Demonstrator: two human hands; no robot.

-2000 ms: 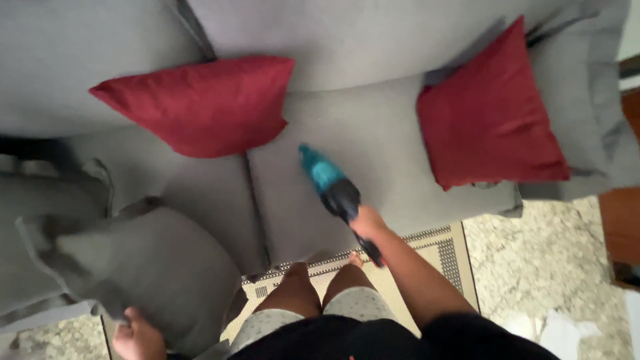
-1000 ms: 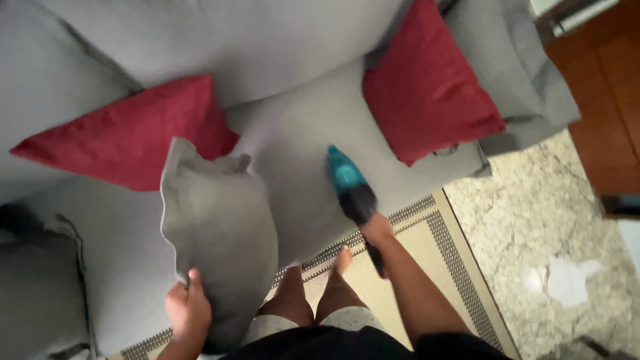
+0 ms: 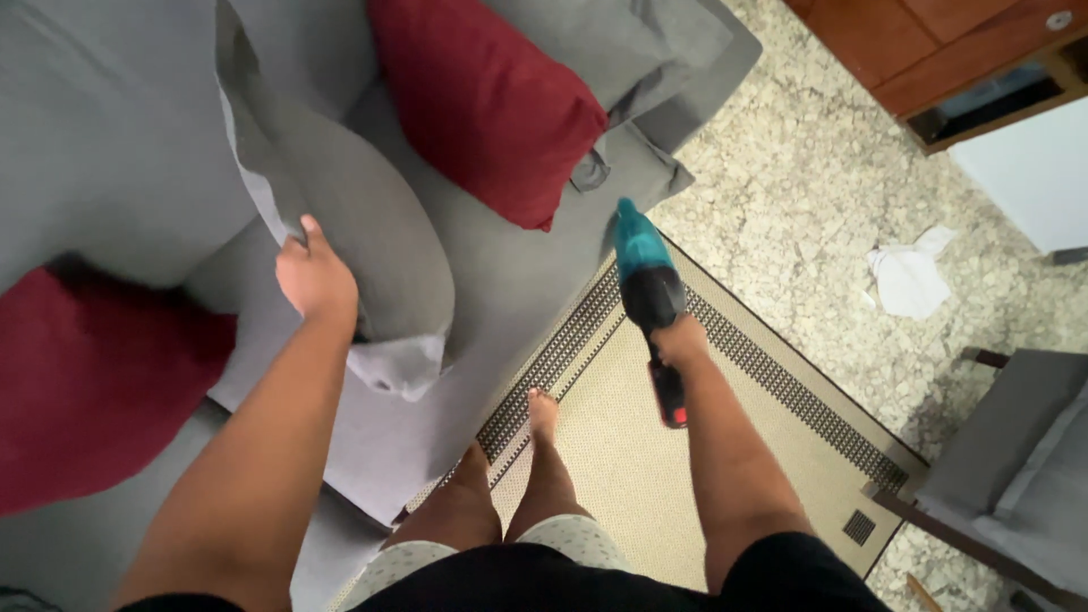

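Observation:
My left hand (image 3: 316, 276) grips the edge of a grey cushion (image 3: 374, 212), which stands on its side over the seat of a grey fabric sofa (image 3: 510, 297). In my right hand (image 3: 682, 342) is the handle of a teal and black handheld vacuum cleaner (image 3: 650, 272). Its teal nozzle points away from me, above the rug's corner and close to the sofa's front edge. One red cushion (image 3: 493, 110) leans near the sofa's far end, beyond the grey cushion. Another red cushion (image 3: 102, 391) lies to the left of my left forearm.
Under my feet is a beige rug (image 3: 629, 476) with a dark patterned border. A white cloth (image 3: 911, 272) lies on the speckled floor (image 3: 765, 178). A wooden cabinet (image 3: 918, 51) stands at the upper right, and a grey cushioned chair (image 3: 1011, 450) at the lower right.
The grey cushion, lower left at first, has been lifted and carried rightward along the sofa by my left hand. The vacuum has moved from over the seat to over the rug. The view has turned rightward.

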